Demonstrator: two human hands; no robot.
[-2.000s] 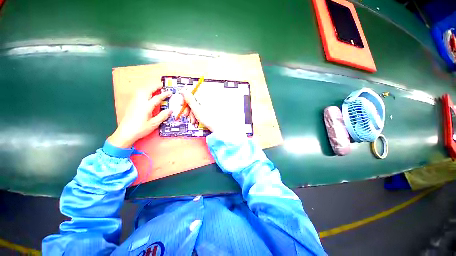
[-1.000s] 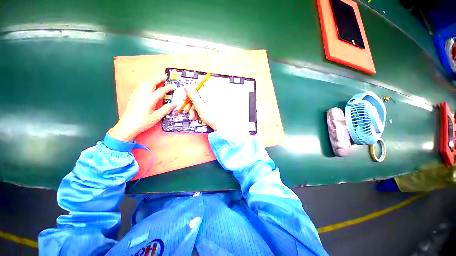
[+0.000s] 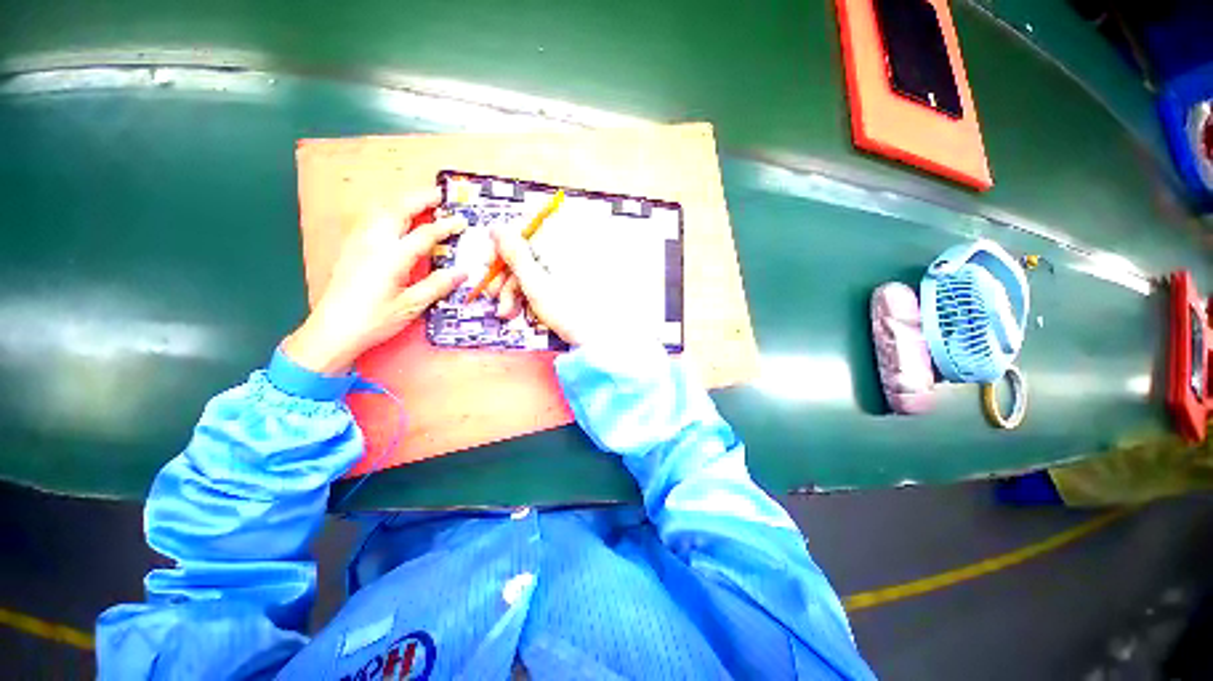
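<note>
An open tablet (image 3: 605,266) lies on an orange foam tray (image 3: 718,319). Its dark mainboard (image 3: 468,327) is at the left end and a large pale battery area fills the right. My right hand (image 3: 530,282) holds a thin orange-yellow stick (image 3: 543,216), slanted, its lower end over the mainboard. My left hand (image 3: 386,279) rests at the tablet's left edge, thumb and fingers apart over the board. I cannot tell if its fingertips hold a part. The fingers hide some of the board.
On the green bench (image 3: 798,466) to the right are a light blue fan (image 3: 975,314), a pinkish oblong case (image 3: 902,349) and a tape roll (image 3: 1006,398). Another foam tray (image 3: 918,140) with a black tablet (image 3: 918,56) is at upper right. A red-edged tray (image 3: 1184,353) is at far right.
The tablet and its tray appear slightly higher in the view than two seconds ago. Both hands keep nearly the same place on the tablet. The stick tilts slightly more to the right.
</note>
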